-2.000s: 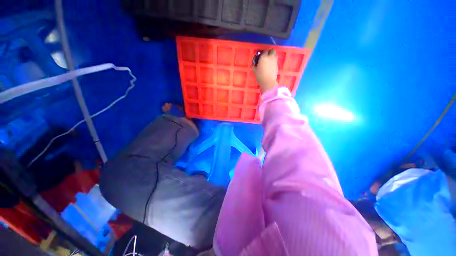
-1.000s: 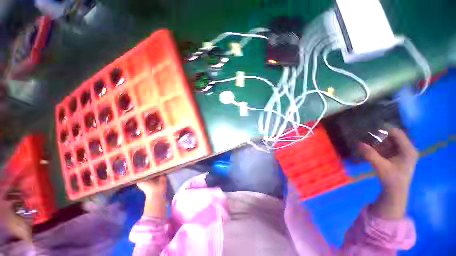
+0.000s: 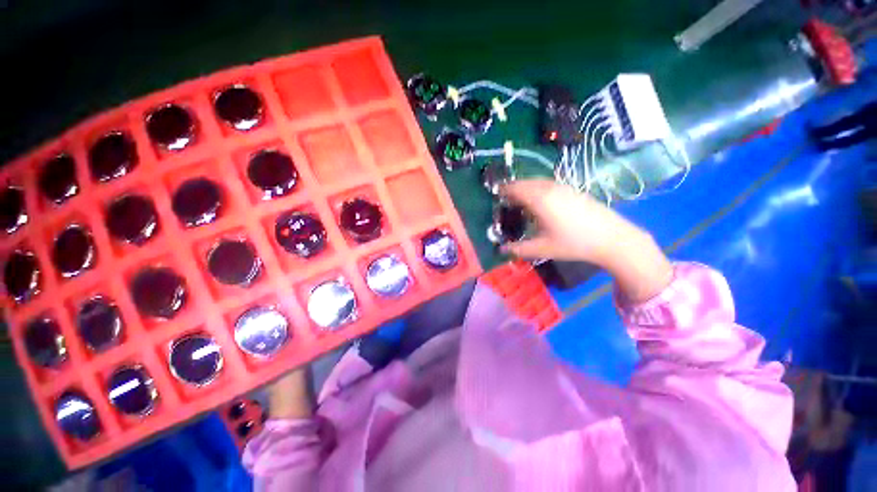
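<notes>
A red compartment tray (image 3: 317, 159) fills the left and middle, with round dark watch heads in most pockets and several empty pockets at its upper right. My right hand (image 3: 567, 226) is at the charging spot right of the tray, thumb and fingers around a round dark watch head (image 3: 511, 223). Other watch heads with green marks on their screens (image 3: 455, 150) lie above it, by white cables. My left hand (image 3: 291, 392) is at the tray's lower edge; its fingers are hidden under the tray.
A white multi-port charger (image 3: 639, 110) with a row of plugs stands on the green bench (image 3: 538, 34). A black pad (image 3: 559, 113) lies left of it. A red tray (image 3: 522, 291) is below the bench edge, above the blue floor (image 3: 615, 332).
My right hand has moved from over the floor side up to the charging spot with the watch head. The view has come nearer the tray. Green marks now show on the screens by the cables.
</notes>
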